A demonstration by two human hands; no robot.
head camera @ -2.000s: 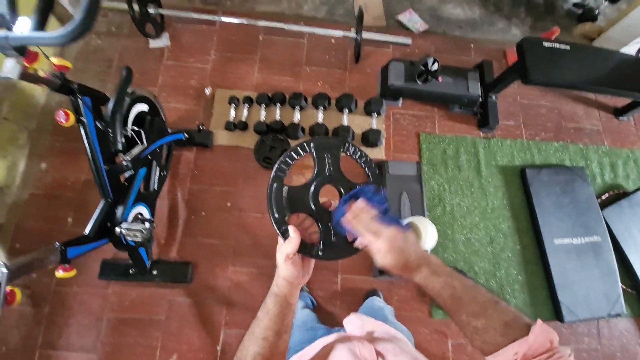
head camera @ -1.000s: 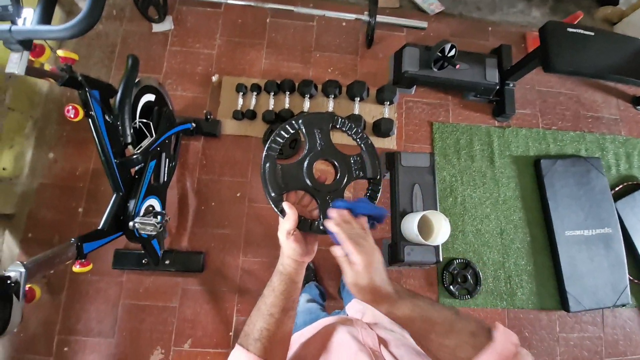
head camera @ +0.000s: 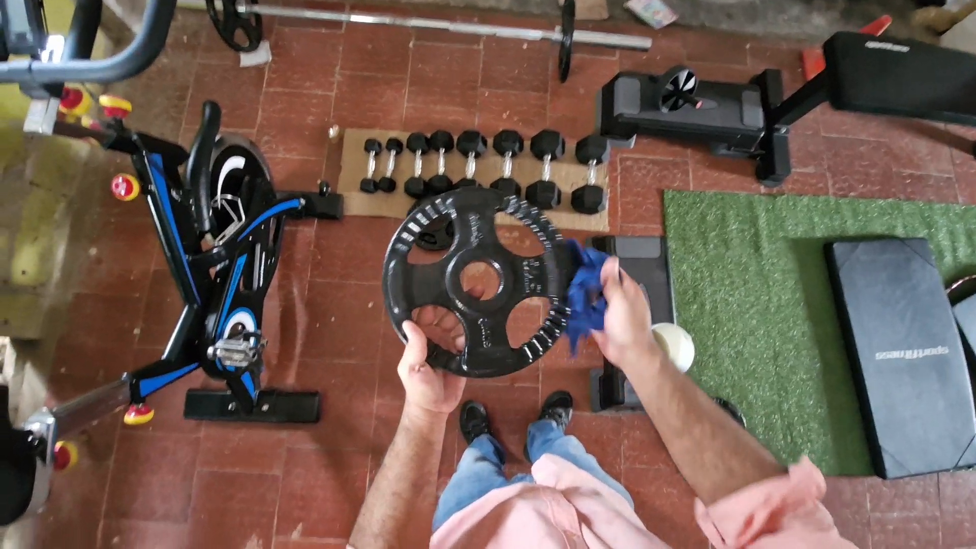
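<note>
A black weight plate with a round centre hole and several cut-outs is held up in front of me. My left hand grips its lower left rim, the thumb on the near face and the fingers showing through a cut-out. In my right hand is a crumpled blue cloth, which lies against the plate's right edge. Beyond the plate, several black hex dumbbells stand in a row on a flat cardboard sheet.
An exercise bike is on the left. To the right are a black step platform, a white container, green artificial turf and a black bench pad. A barbell and a weight bench lie farther off.
My right hand and the blue cloth have moved from over the plate's lower right part out to its right edge. The left hand still grips the plate's lower left rim.
</note>
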